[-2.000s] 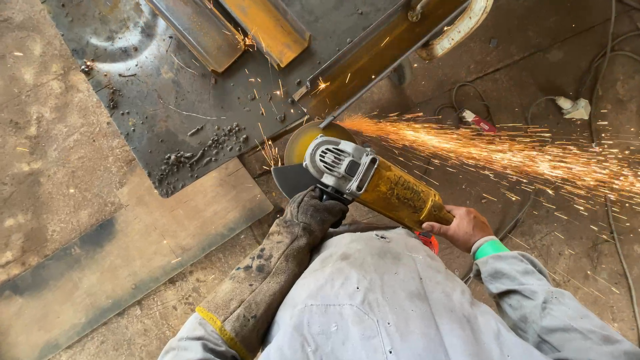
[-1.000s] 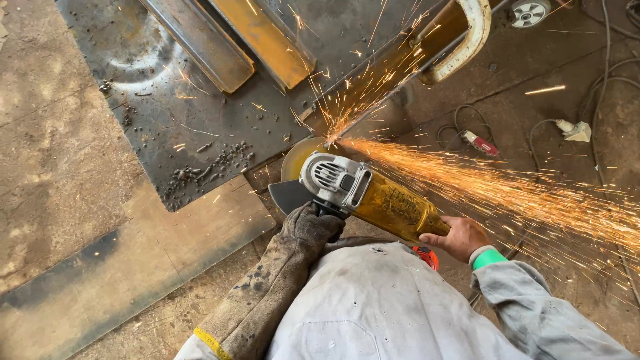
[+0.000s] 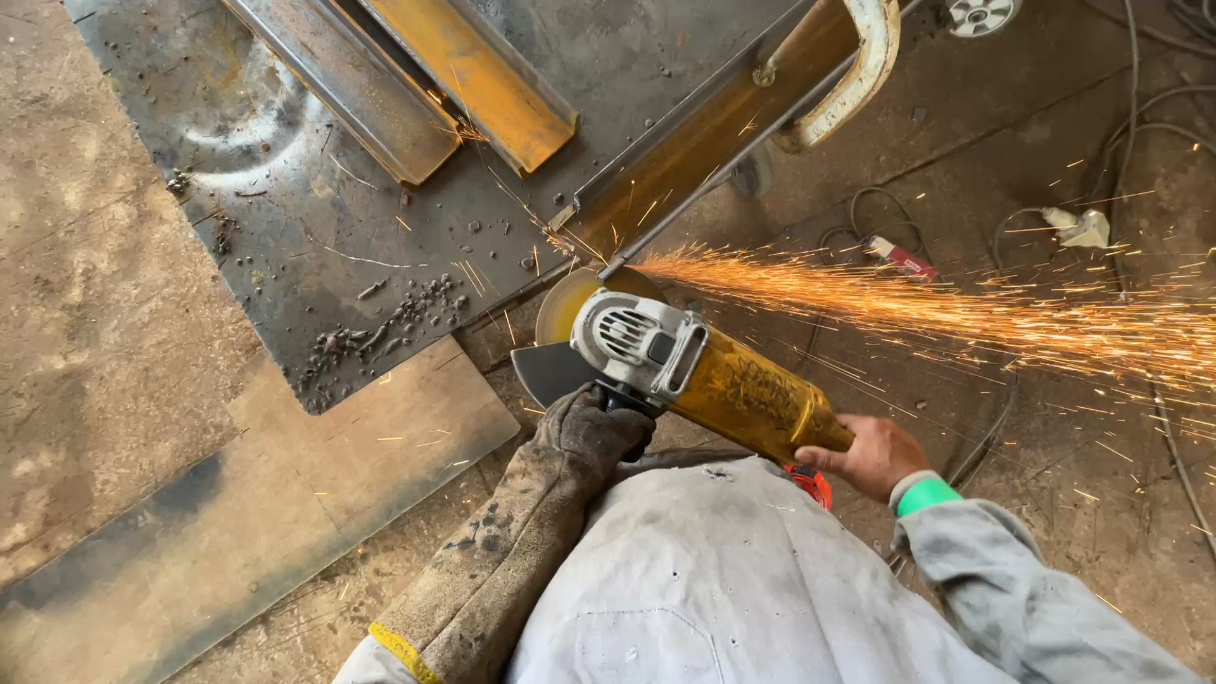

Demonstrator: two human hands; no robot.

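A yellow angle grinder [image 3: 760,389] with a grey metal head lies across the front of my body. My left hand [image 3: 594,427], in a long stained work glove, grips its black side handle. My bare right hand [image 3: 874,456] is closed on the rear of its body. The grinder's disc [image 3: 570,304] meets the near end of a rusty steel channel [image 3: 703,142], and a dense stream of sparks [image 3: 912,304] shoots right. The black disc guard [image 3: 551,370] faces me. A worn white C-clamp [image 3: 855,85] sits on the channel farther up.
Two more steel profiles [image 3: 351,85] lie on the dark steel table [image 3: 228,228], near dark grit and metal bits [image 3: 380,323]. A flat metal sheet [image 3: 313,494] is at lower left. Cables [image 3: 1126,171], a red connector [image 3: 902,258] and a white plug [image 3: 1078,228] lie on the floor at right.
Sparks that sprayed up along the channel one second ago now mostly stream right. Both hands keep hold of the grinder.
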